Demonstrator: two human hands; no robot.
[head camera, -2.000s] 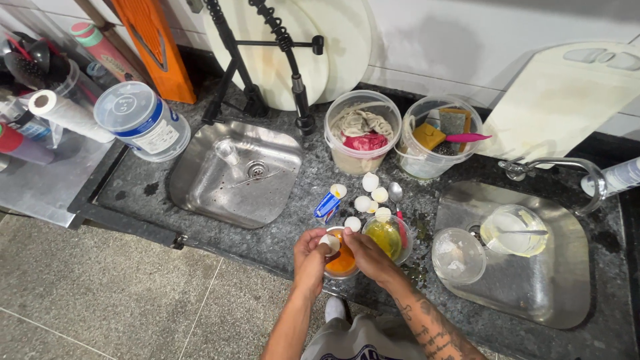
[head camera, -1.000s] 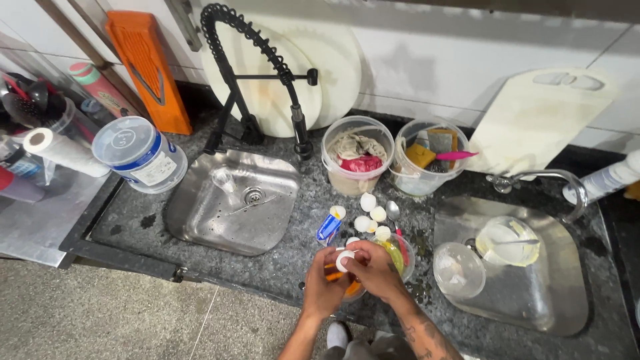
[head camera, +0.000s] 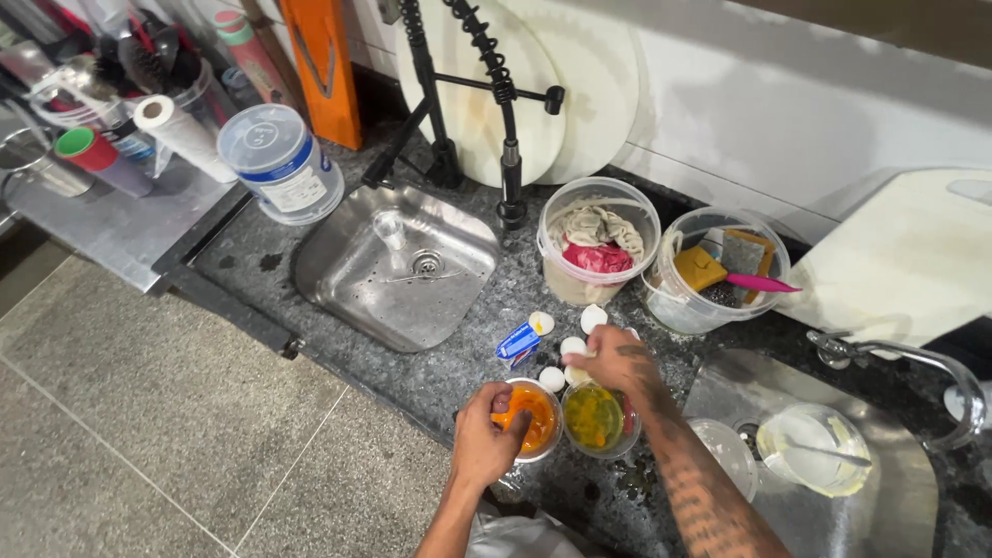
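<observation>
My left hand (head camera: 490, 434) is at the rim of a round plastic container of orange egg yolks (head camera: 535, 422), its fingers apart and over the yolks. My right hand (head camera: 612, 356) reaches over the cracked eggshells (head camera: 573, 346), fingertips at a white shell; whether it grips one is not clear. Right beside the yolks stands a clear container of yellowish egg white (head camera: 595, 418), with something red partly seen at its side. More white shells (head camera: 552, 378) lie on the dark stone counter behind the containers. A small blue carton (head camera: 518, 343) lies to their left, with an eggshell (head camera: 542, 322) touching its end.
A steel sink (head camera: 387, 310) with a small clear cup lies left; another sink (head camera: 891, 457) at right holds plastic containers. Behind stand a bucket of cloths (head camera: 546, 260) and a bucket of sponges (head camera: 659, 306). A black spring faucet (head camera: 509, 163) rises behind the left sink. A lidded tub (head camera: 318, 186) stands left.
My hands were together around an eggshell over the yolks. They have parted: my right hand has moved to the shells behind the containers, while my left stays by the yolks.
</observation>
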